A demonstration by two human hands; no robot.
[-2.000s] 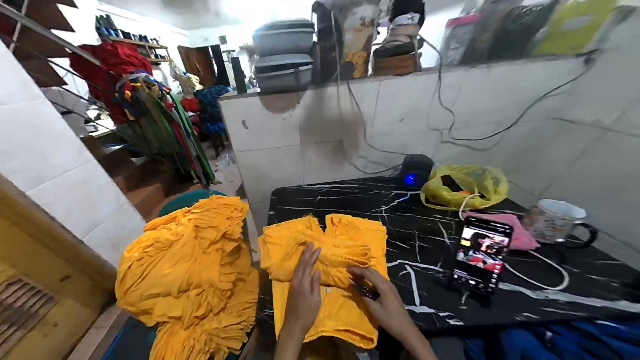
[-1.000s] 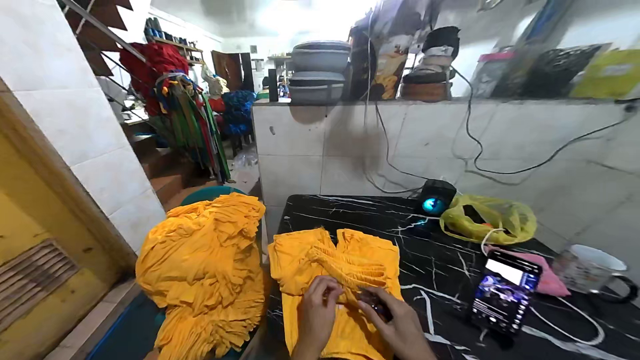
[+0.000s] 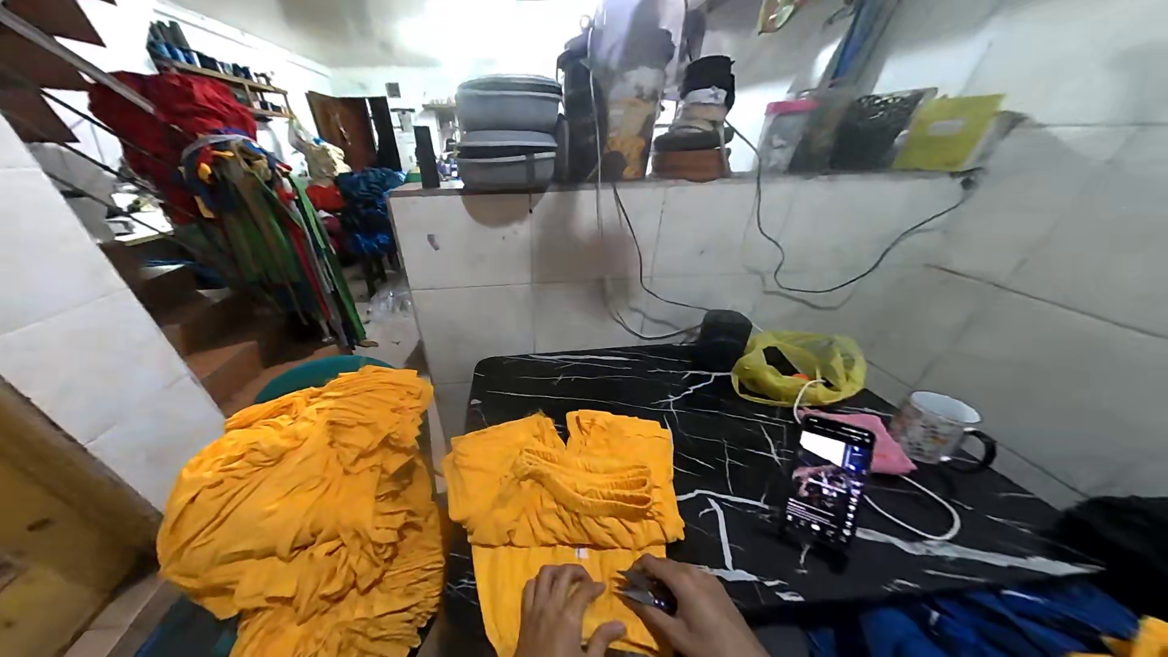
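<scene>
Yellow-orange garments (image 3: 566,511) with gathered elastic bands lie on the black marble-patterned table. My left hand (image 3: 564,607) rests on the lower part of the cloth, near its front edge, fingers bent; whether it pinches the fabric is not clear. In my right hand (image 3: 684,602) is a small dark metal tool, perhaps thread snips (image 3: 646,591), its tip over the cloth beside a small white tag (image 3: 581,553). A large heap of the same yellow-orange cloth (image 3: 301,511) stands at the left, partly over a green round seat or tub rim (image 3: 315,372).
On the table (image 3: 730,547) to the right are a propped smartphone (image 3: 826,484), a pink cloth (image 3: 876,438), a mug (image 3: 935,427), a yellow plastic bag (image 3: 803,370), a white cable and a dark speaker-like device (image 3: 723,339). Blue cloth (image 3: 995,620) lies at the lower right, below the table edge.
Both hands have moved off the gathered bands, down toward the near end of the cloth. The folded garments now show their bands uncovered. The tool stays in my right hand.
</scene>
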